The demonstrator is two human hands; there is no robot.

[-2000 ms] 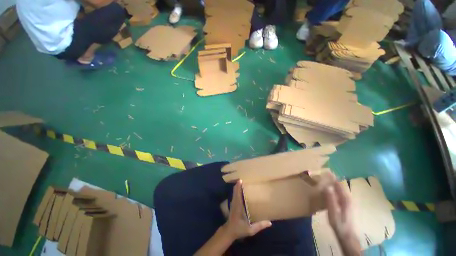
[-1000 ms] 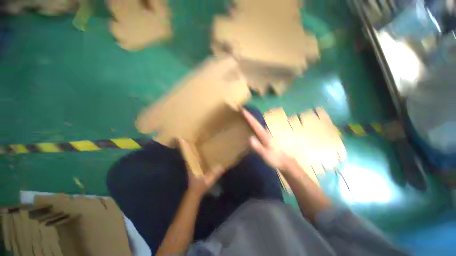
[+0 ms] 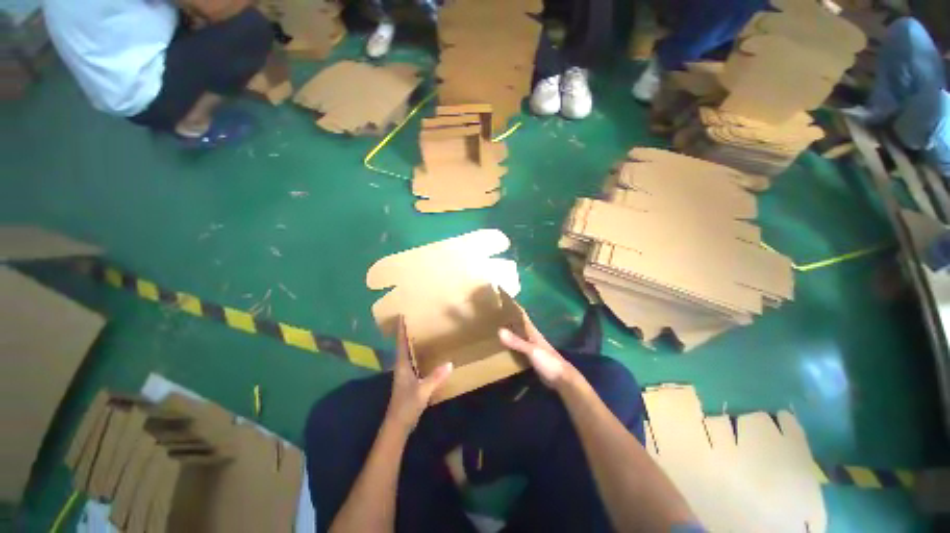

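A small folded box (image 3: pixel 458 338) is held over my lap, its lid flap with rounded edges standing open away from me. My left hand (image 3: pixel 411 387) grips its left side wall, thumb at the near wall. My right hand (image 3: pixel 542 356) grips its right side, thumb inside the near corner. A nested row of folded boxes (image 3: pixel 172 458) lies on a white sheet (image 3: pixel 304 510) at the lower left. A flat blank (image 3: pixel 740 458) lies beside my right knee. A blank stack (image 3: pixel 677 239) lies on the floor in front, to the right.
Another folded box (image 3: pixel 458 172) stands on the floor ahead. Seated people, white shoes (image 3: pixel 560 92) and more blanks (image 3: pixel 359 94) are at the far side. Hazard tape (image 3: pixel 240 318) crosses the green floor. A large carton (image 3: pixel 42 364) is at left; a wooden pallet (image 3: pixel 906 187) is at right.
The box has moved from the right over my lap to the middle and turned, its lid now pointing forward. Both hands now hold its sides. The view swung right and came back.
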